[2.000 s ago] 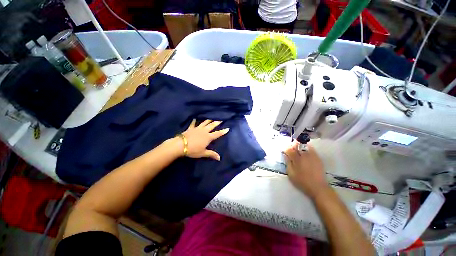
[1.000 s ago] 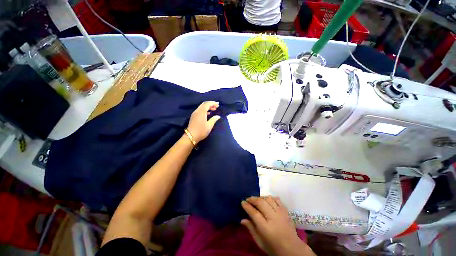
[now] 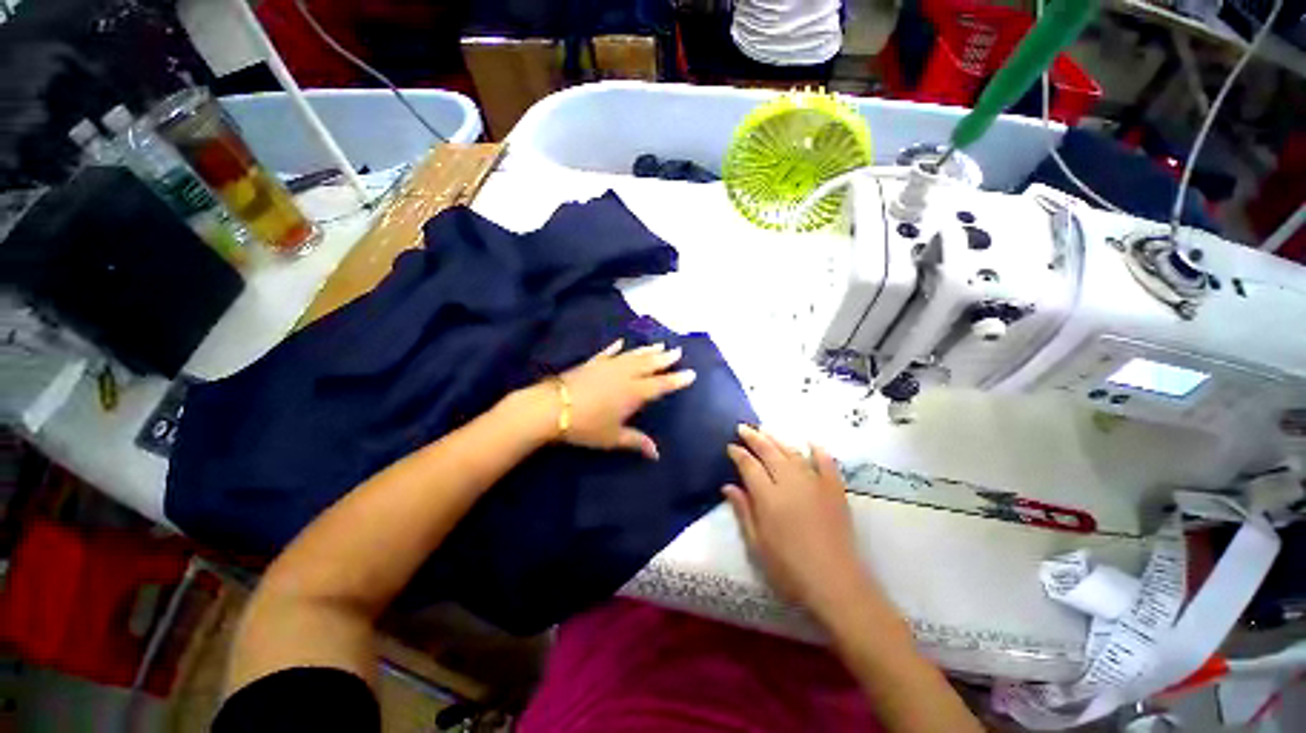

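The navy garment piece (image 3: 416,372) lies over the table left of the sewing machine, its front edge hanging at my lap. My left hand (image 3: 609,398) lies flat on the cloth with fingers spread. My right hand (image 3: 788,508) rests at the cloth's right edge, fingertips touching or just over it; whether it pinches the edge cannot be told. The white lockstitch sewing machine (image 3: 974,287) stands to the right. Its presser foot (image 3: 859,415) has no navy cloth under it. Thread snips with a red handle (image 3: 1057,516) lie flat on the machine bed.
White care labels (image 3: 1139,623) curl at the right end. A lime green fan (image 3: 796,161) stands behind the machine head. A pale blue tub (image 3: 602,122) is behind the table. A cup with a drink (image 3: 244,186), bottles and a dark box (image 3: 122,272) stand at left.
Since one second ago, my right hand has moved up from the table's front edge along the cloth's right side. My left hand has moved down and spread flat. The cloth's upper flap has shifted left.
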